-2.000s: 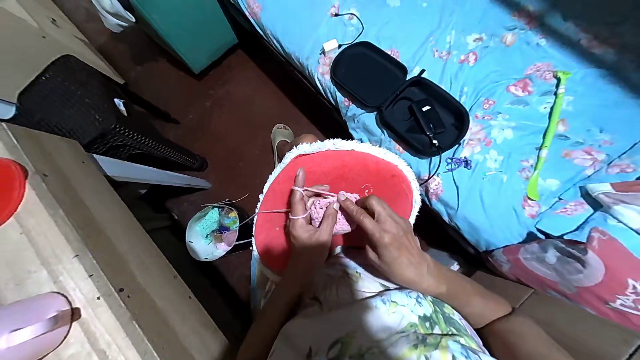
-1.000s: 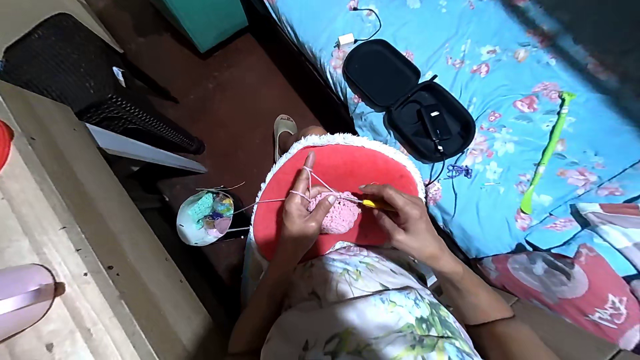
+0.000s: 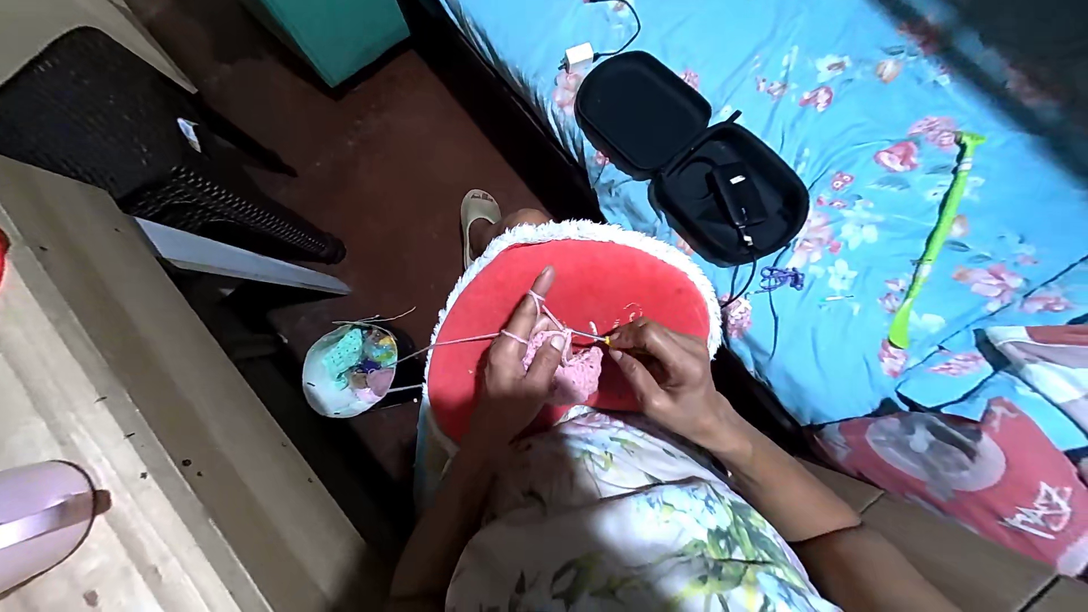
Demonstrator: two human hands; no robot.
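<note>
My left hand (image 3: 525, 365) pinches a piece of pink crochet work (image 3: 578, 374) between thumb and fingers, its index finger raised with pink yarn (image 3: 463, 341) looped round it. In my right hand (image 3: 671, 370) is a crochet hook (image 3: 588, 337) with a yellow part at the fingers; its metal shaft reaches left to the top edge of the work. Both hands are over a round red cushion (image 3: 484, 297) with a white fluffy rim, on my lap. The yarn runs left toward a white container (image 3: 327, 395) holding green, pink and other coloured pieces.
A blue floral bed (image 3: 850, 357) at the right bears an open black case (image 3: 731, 195) with a cable, a white plug (image 3: 579, 57), a green long-handled object (image 3: 935, 242) and a pink printed cloth (image 3: 960, 476). At the left are a wooden table (image 3: 153, 425) and a black woven plastic chair (image 3: 93, 119).
The yellow-handled hook, plain in my right hand one second ago, is now mostly covered by the fingers. My left index finger stays raised with yarn round it.
</note>
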